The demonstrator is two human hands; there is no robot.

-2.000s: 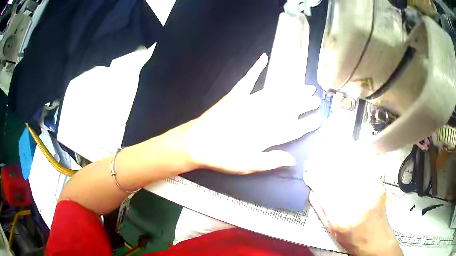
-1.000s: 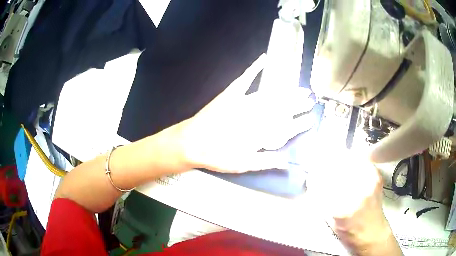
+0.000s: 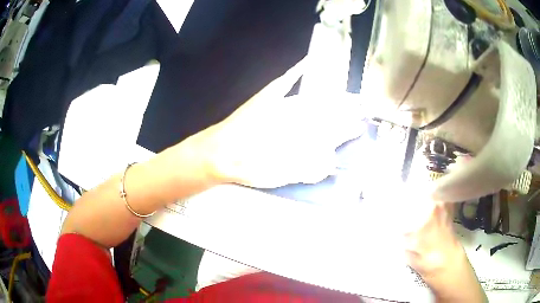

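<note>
A large navy-black cloth panel (image 3: 231, 53) lies on the white machine table. My left hand (image 3: 284, 136) lies flat over its lower part, fingers towards the needle area, washed out by the glare. The cloth's near edge (image 3: 302, 190) shows bluish below my palm. The off-white sewing machine head (image 3: 408, 65) stands at the upper right. A white paddle-shaped part (image 3: 328, 53) lies over the cloth left of it. My right hand (image 3: 429, 237) is at the right, below the head, its fingers lost in glare. The needle and presser foot cannot be made out.
More dark cloth (image 3: 71, 65) is heaped at the left. A white table part (image 3: 100, 130) shows beside it. A yellow curved bar (image 3: 47, 183) and a red object (image 3: 13, 223) are at far left. Black scissors (image 3: 473, 214) lie right of the machine. My red sleeve (image 3: 83, 272) is at lower left.
The cloth's near edge has moved up towards the needle area, and less cloth shows below my left hand. The view has shifted slightly. My right hand's fingers are now more lost in glare.
</note>
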